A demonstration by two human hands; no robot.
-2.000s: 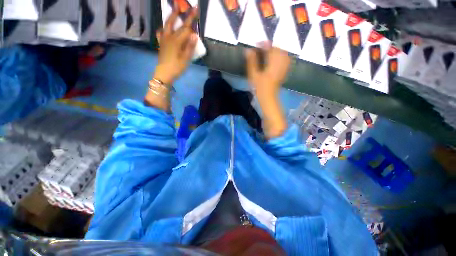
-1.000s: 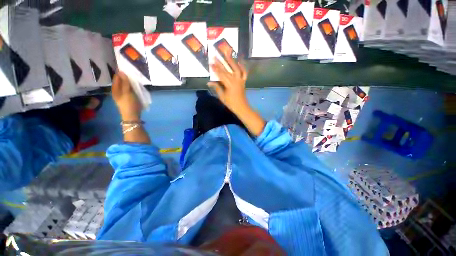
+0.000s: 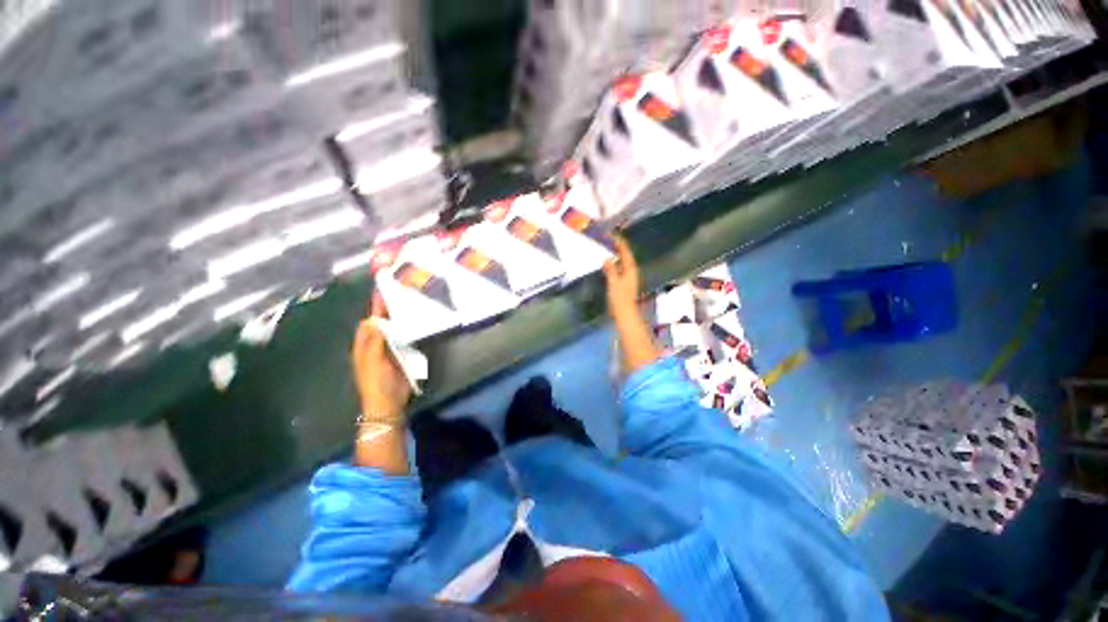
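Note:
Several phone boxes (image 3: 474, 270) stand side by side in a slightly tilted row at the bench, white fronts with dark phones and orange screens facing up. My left hand (image 3: 380, 371) presses the left end of the row, and a small white strip (image 3: 411, 360) hangs at its fingers. My right hand (image 3: 623, 286) presses the right end, so the row is held between both hands. The row's right end is close to stacked boxes. Whether the boxes rest on the mat is hard to tell. The picture is somewhat blurred.
Stacked boxes (image 3: 243, 158) fill the back left; more stacks (image 3: 729, 122) run along the right. Further boxes (image 3: 91, 492) lie at the lower left of the green bench mat (image 3: 273, 425). White scraps (image 3: 222, 369) lie on it. A blue stool (image 3: 881, 304) and a bundled pile (image 3: 954, 450) are on the floor.
The view has swung right along the bench. My right hand has moved from a box front to the row's right end. The row has moved beside the stacked boxes.

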